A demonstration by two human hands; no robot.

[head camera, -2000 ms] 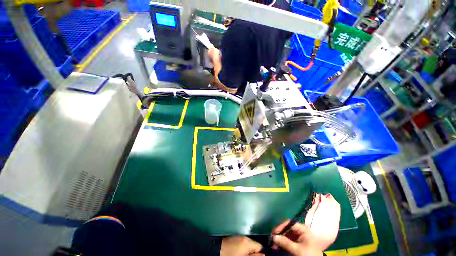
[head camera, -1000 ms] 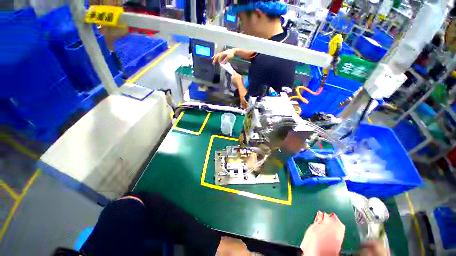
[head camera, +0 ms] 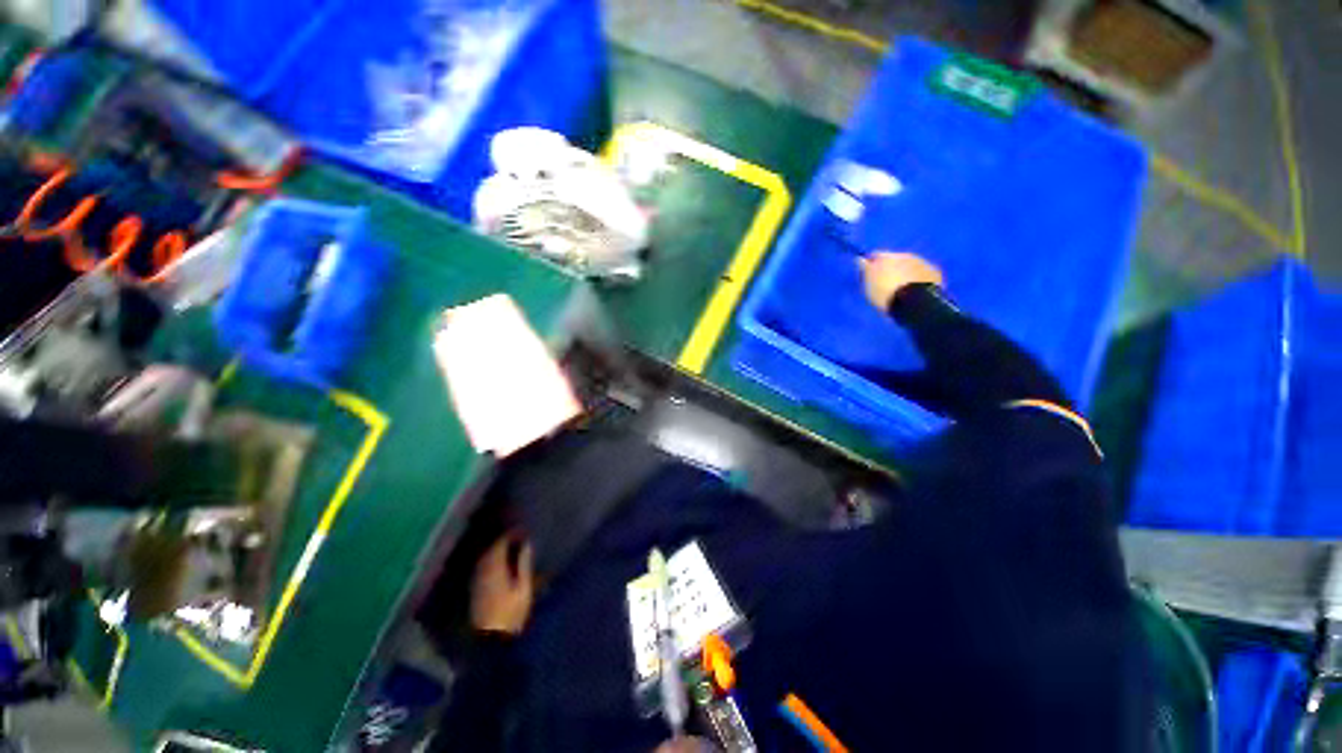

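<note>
My right hand (head camera: 898,277) is stretched out over the inside of a large blue tote (head camera: 1001,221), small and blurred. A short thin dark strand shows at its fingertips, but whether the hand grips it cannot be told. White pieces (head camera: 858,191) lie in the tote just beyond the hand. My left hand (head camera: 505,586) is low, close to my body by the bench edge, partly hidden in shadow. Its fingers and anything in it cannot be made out.
The green bench (head camera: 390,486) holds a pale pink-white cloth or paper (head camera: 505,375), a white fan (head camera: 559,213) and a small blue bin (head camera: 302,294). The blurred metal fixture (head camera: 214,566) is at left. Another blue tote (head camera: 1236,405) stands far right. A badge and pen hang on my dark clothing.
The view has swung to the right. My hands were together with dark strands at the front bench edge, then moved apart. My right hand has moved out over the large tote.
</note>
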